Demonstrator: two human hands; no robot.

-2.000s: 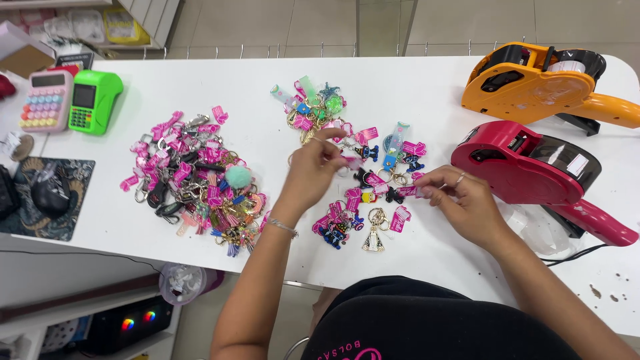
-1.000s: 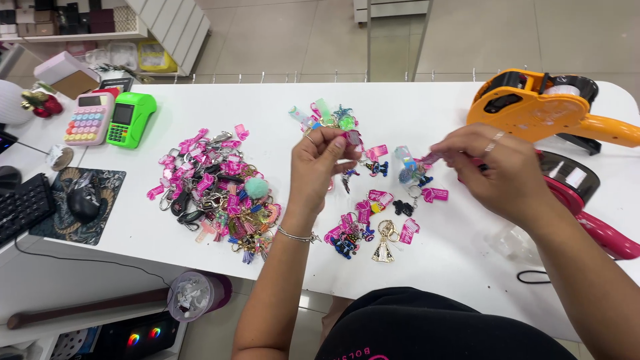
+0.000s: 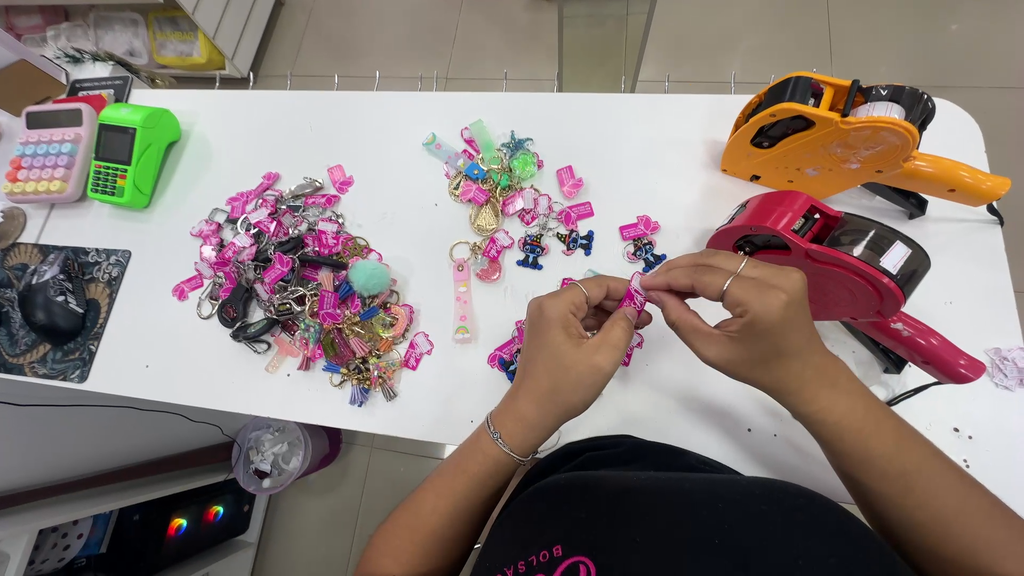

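Between both hands is a pink printed tag (image 3: pixel 634 296). My left hand (image 3: pixel 572 340) grips its lower part between thumb and fingers; what hangs from it is hidden. My right hand (image 3: pixel 724 316) pinches the tag's upper right edge. Under and around the hands lie more tagged keychains, partly covered. Just above the right hand rests a blue character keychain (image 3: pixel 645 253) with a pink tag. A pink strap keychain (image 3: pixel 462 300) lies left of the hands, below a group of keychains with a green pompom-like charm (image 3: pixel 523 164). Farther left is a large heap of tagged keychains (image 3: pixel 296 272).
An orange price labeller (image 3: pixel 824 144) and a red price labeller (image 3: pixel 808 264) stand at the right. A green card terminal (image 3: pixel 132 152), a pink calculator (image 3: pixel 50 152) and a black mouse (image 3: pixel 53 296) are at the left. Metal hooks line the far edge. A bin (image 3: pixel 272 456) stands below.
Both hands were apart a second ago and are now together at the pink tag. The pink strap keychain now lies left of the hands, in the open.
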